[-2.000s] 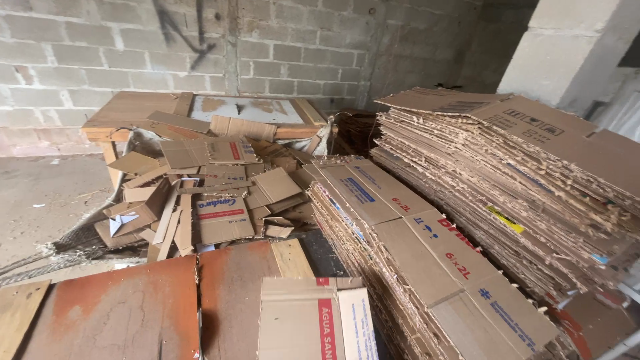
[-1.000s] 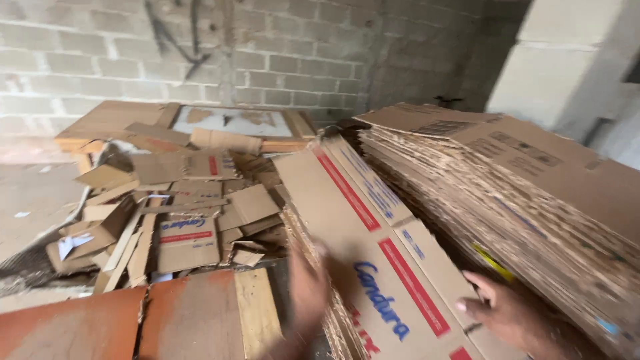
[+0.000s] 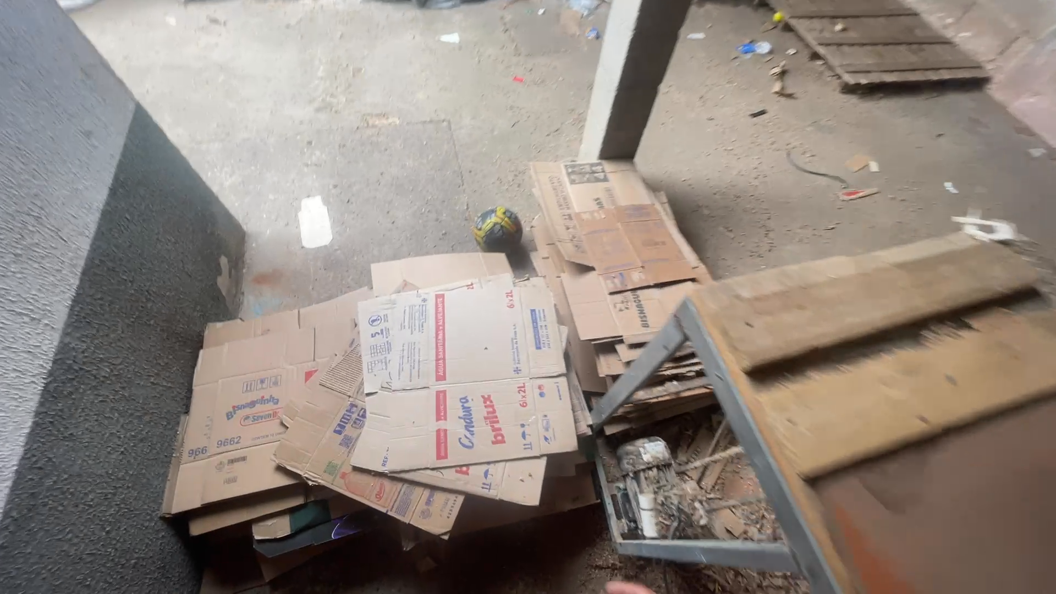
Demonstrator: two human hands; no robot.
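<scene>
Only a fingertip of my right hand shows at the bottom edge; the rest of it is hidden, so what it does cannot be told. My left hand is out of view. Closest above the fingertip is a grey metal frame with a motor and debris inside. Left of it lies a loose pile of flattened cardboard boxes, topped by a printed white-and-brown cardboard sheet. More flattened cardboard boxes lie at the pile's left, and another cardboard stack stands behind, beside a concrete post.
A rough grey wall borders the left side. Wooden boards top the metal frame at the right. A concrete post rises behind the cardboard. A ball and scattered litter lie on the floor, with a wooden pallet-like panel farther back.
The view has swung to another area. One second ago both my hands were at a printed cardboard sheet on a tall stack; now only a fingertip shows.
</scene>
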